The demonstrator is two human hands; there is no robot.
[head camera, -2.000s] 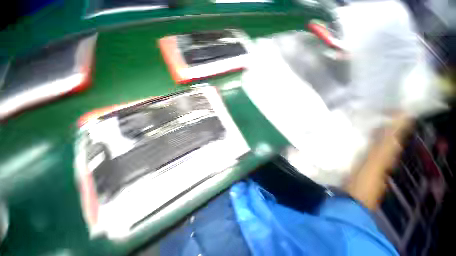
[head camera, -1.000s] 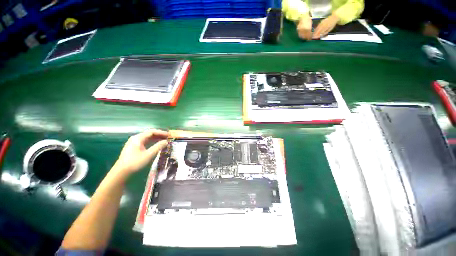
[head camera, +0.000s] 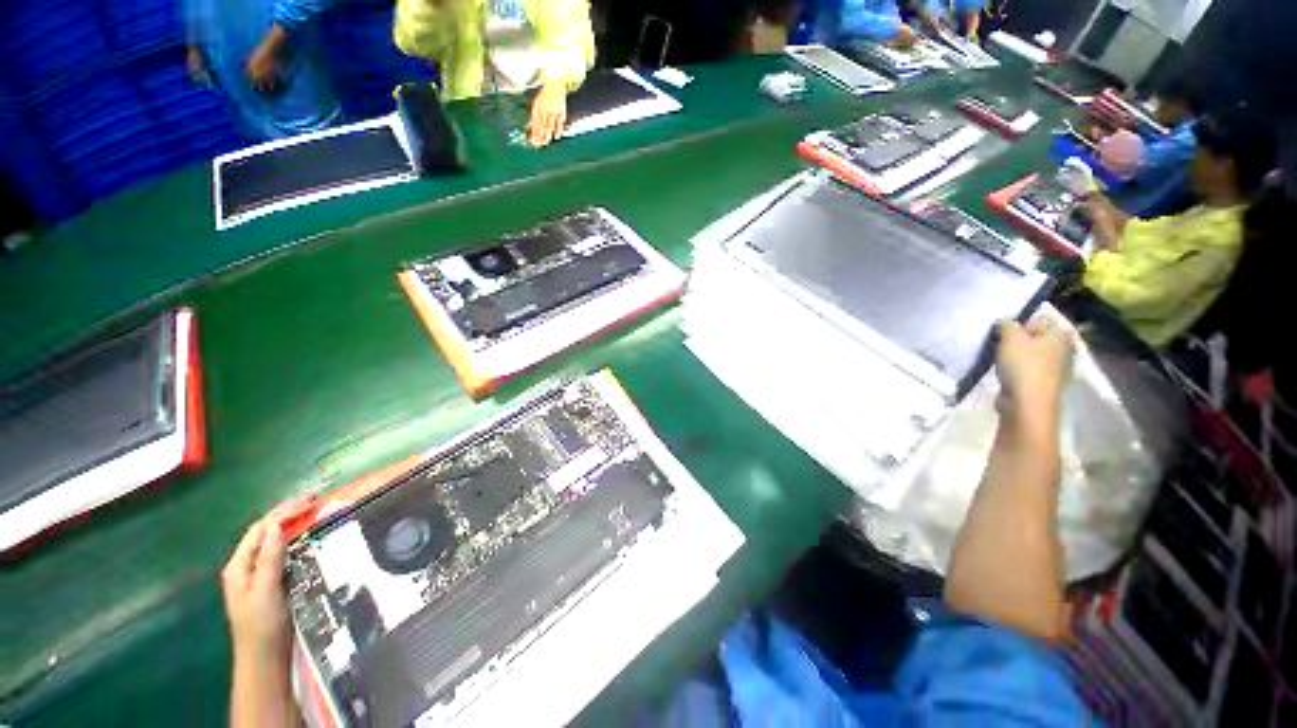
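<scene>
An open laptop base lies face up on a white sheet and red pad, in front of me. Its round fan and long black battery show. My left hand is at the left edge of the pad and base, fingers along the edge. To the right, a dark grey bottom cover lies on top of a stack of white sheets or sleeves. My right hand grips the cover's near right corner, fingers partly hidden.
Another open base on a red pad lies behind. A closed dark unit is at the left edge. A clear plastic bag hangs at the right bench edge. People in yellow and blue sit or stand around the bench.
The view has turned right. My right hand has come into view and taken hold of the cover on the stack. My left hand has stayed at the base's left side.
</scene>
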